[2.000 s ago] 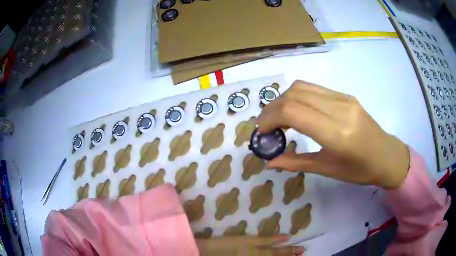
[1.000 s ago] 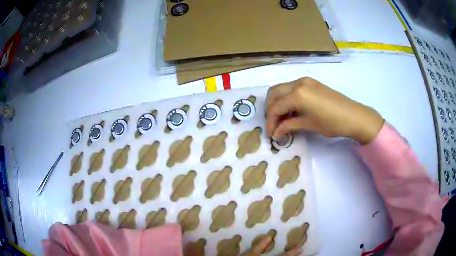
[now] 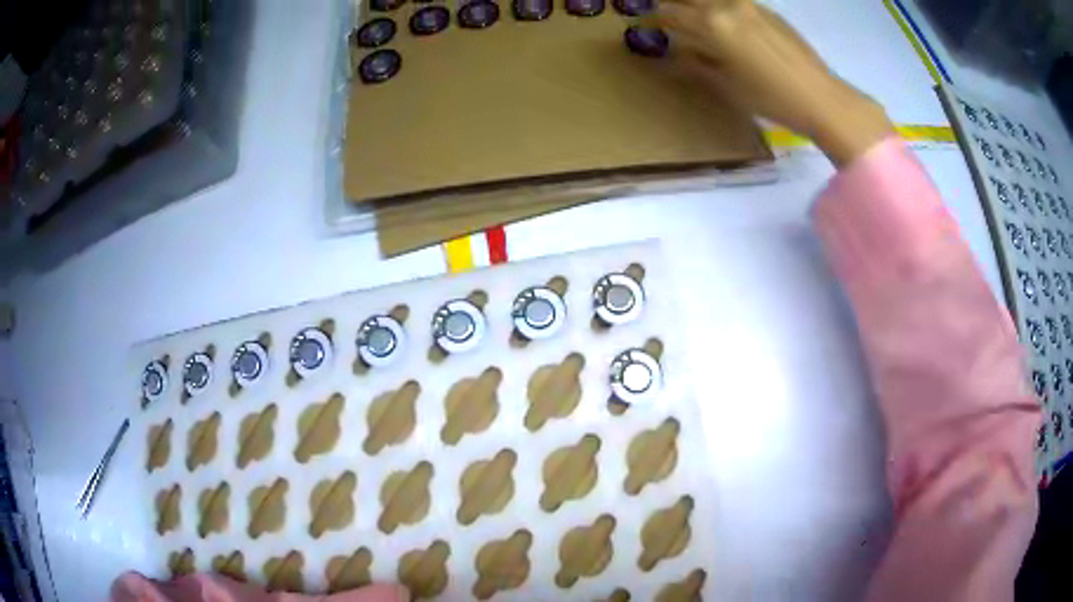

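The white foam tray [image 3: 694, 447] lies in front of me with rows of cutouts showing brown. Its back row holds several speaker drivers [image 3: 538, 312], white ring and grey centre up. One more driver [image 3: 635, 376] sits at the right end of the second row. My right hand [image 3: 730, 53] is blurred at the top edge, over the right part of the brown cardboard sheet [image 3: 506, 129], beside dark discs [image 3: 646, 41]; whether it grips one is unclear. My left hand is hidden below the bottom edge; only its pink sleeve shows.
Tweezers [image 3: 104, 468] lie left of the foam tray. Stacked plastic trays [image 3: 130, 153] stand at the far left. A second filled foam tray [image 3: 1012, 253] lies at the far right. Yellow and red tape [image 3: 497, 245] marks the tabletop between cardboard and foam tray.
My right hand has let go of a driver in the second row's right cutout and moved up to the cardboard. My left hand has dropped out of view. The view has shifted.
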